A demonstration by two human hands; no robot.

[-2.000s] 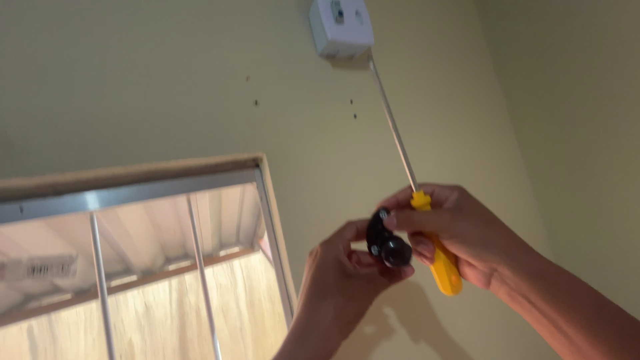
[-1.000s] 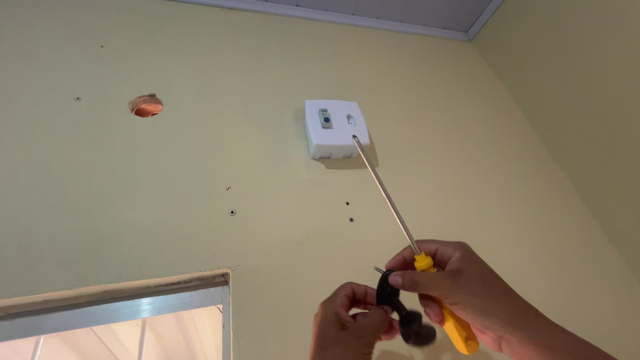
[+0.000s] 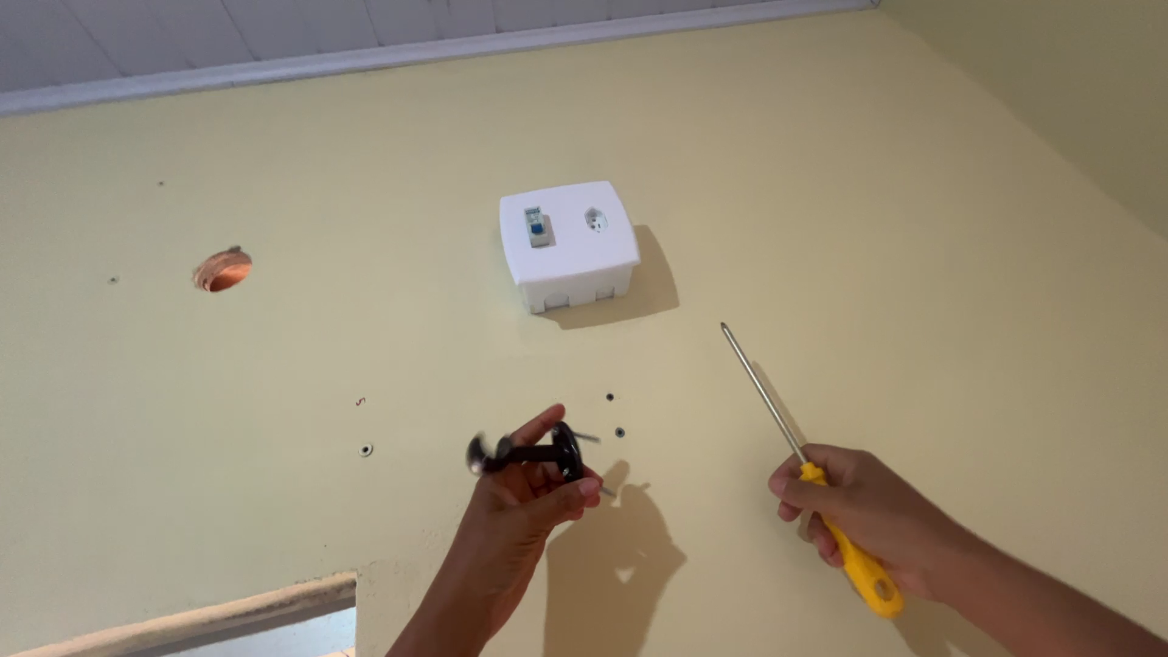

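My left hand holds a black bracket by its round base, with two screws sticking out of it toward the right. The bracket's knob end points left and is slightly blurred. Just right of and above the screws, two plugged holes sit one over the other in the wall. My right hand grips a screwdriver by its yellow handle; its long metal shaft points up and left, the tip touching nothing that I can make out.
Above my left hand, a white surface-mounted box with a breaker and a socket juts from the wall. A round hole opens at the left. Another wall plug lies left of the bracket. A window frame is at lower left.
My hands, close together at the bracket before, are now apart, with the screwdriver off to the right. The bracket has turned, its knob now to the left. The view has tilted up.
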